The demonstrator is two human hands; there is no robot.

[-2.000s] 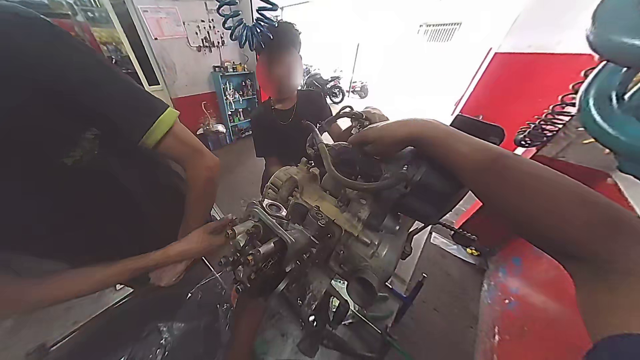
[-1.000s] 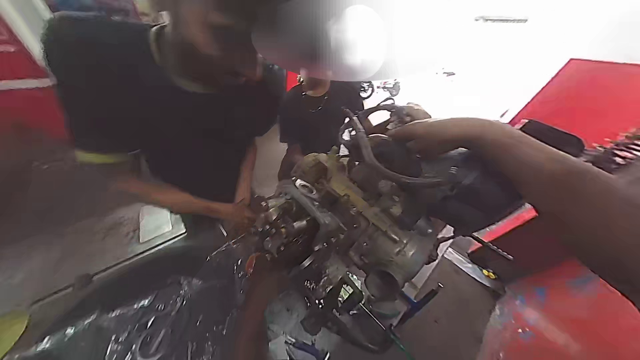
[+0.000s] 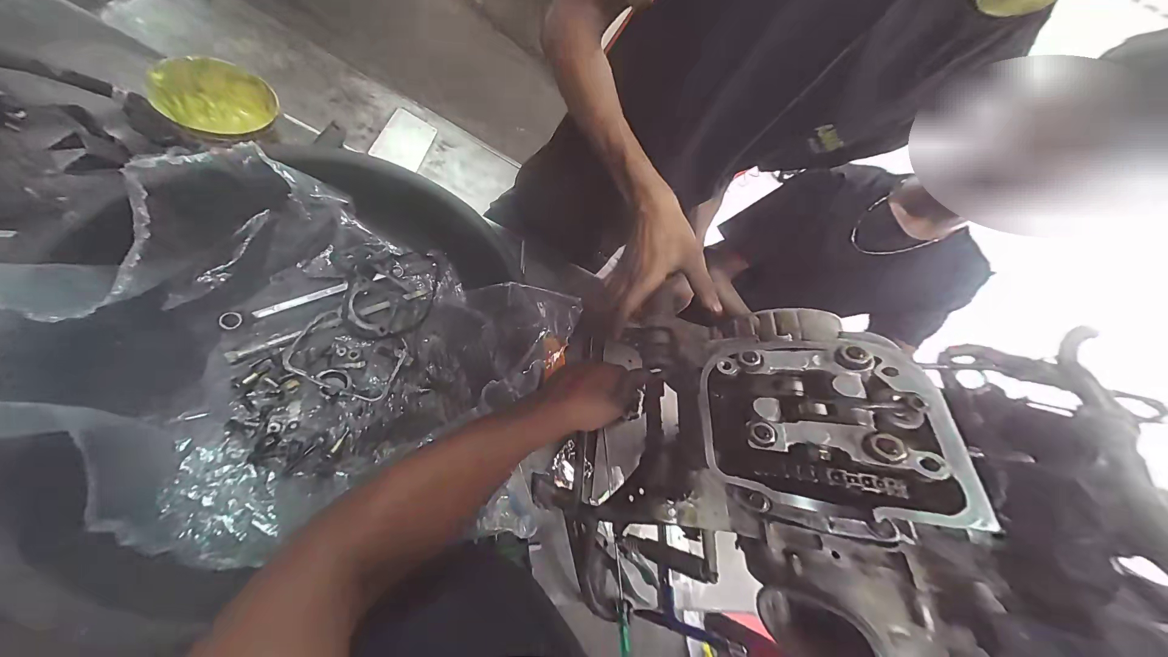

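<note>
From the lower left my left hand (image 3: pixel 591 398) reaches to the side of a metal engine (image 3: pixel 821 525), its fingers curled at a dark part by the frame. Whether they grip that part is hidden. To the right of this hand, the open cylinder head (image 3: pixel 949 438) shows its bolts and valve-gear parts inside a pale rim. My right hand is out of view. Beside my left forearm, loose bolts, a ring-shaped gasket (image 3: pixel 365 306) and a combination wrench (image 3: pixel 301 299) lie on clear plastic sheeting (image 3: pixel 214 497).
A co-worker's hand (image 3: pixel 659 251) reaches onto the engine just above my left hand. Another person stands behind the engine. A yellow round container (image 3: pixel 212 96) is at the upper left. Below the engine are a blue-handled tool (image 3: pixel 680 623) and a green-handled one (image 3: pixel 624 630).
The view has swung down and left, and my right hand, seen on top of the engine before, is out of frame. The co-worker at the left now leans in beside the engine.
</note>
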